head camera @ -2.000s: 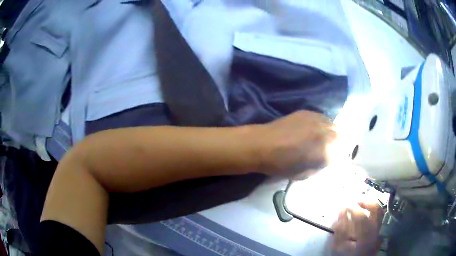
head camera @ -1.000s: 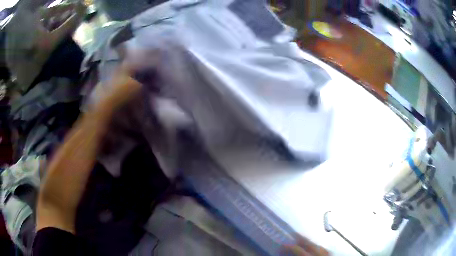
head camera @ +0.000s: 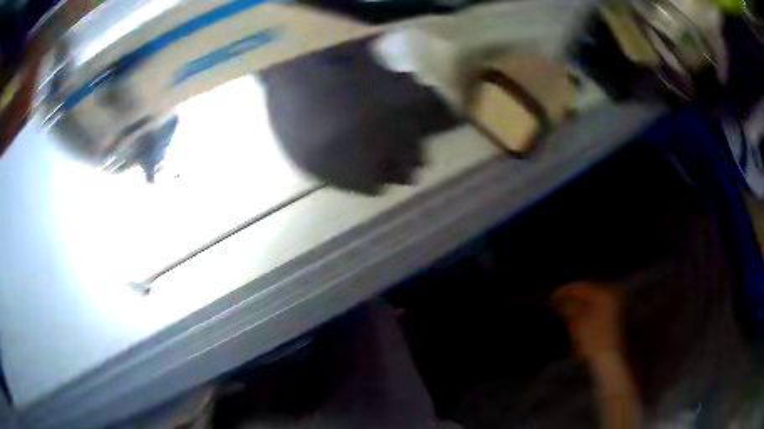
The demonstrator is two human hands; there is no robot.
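Several dark charcoal cut pieces (head camera: 360, 117) lie overlapped on the white machine table, right of the sewing machine head (head camera: 226, 54). No cloth lies under the needle area. My right hand (head camera: 591, 306) is small and blurred at the lower right, below the table edge against a dark background; its fingers and anything in it cannot be made out. My left hand is not in view. The whole picture is smeared by motion.
A thin rod with a rounded end (head camera: 226, 239) lies on the table (head camera: 75, 335). A grey strip (head camera: 276, 293) runs along its front edge. A pale block-like object with a dark rim (head camera: 503, 116) stands right of the dark pieces. Blurred clutter fills the upper right.
The view has swung right, putting the machine head at the upper left. The light garment cloth and my left arm have left the picture. My right hand now shows below the table edge.
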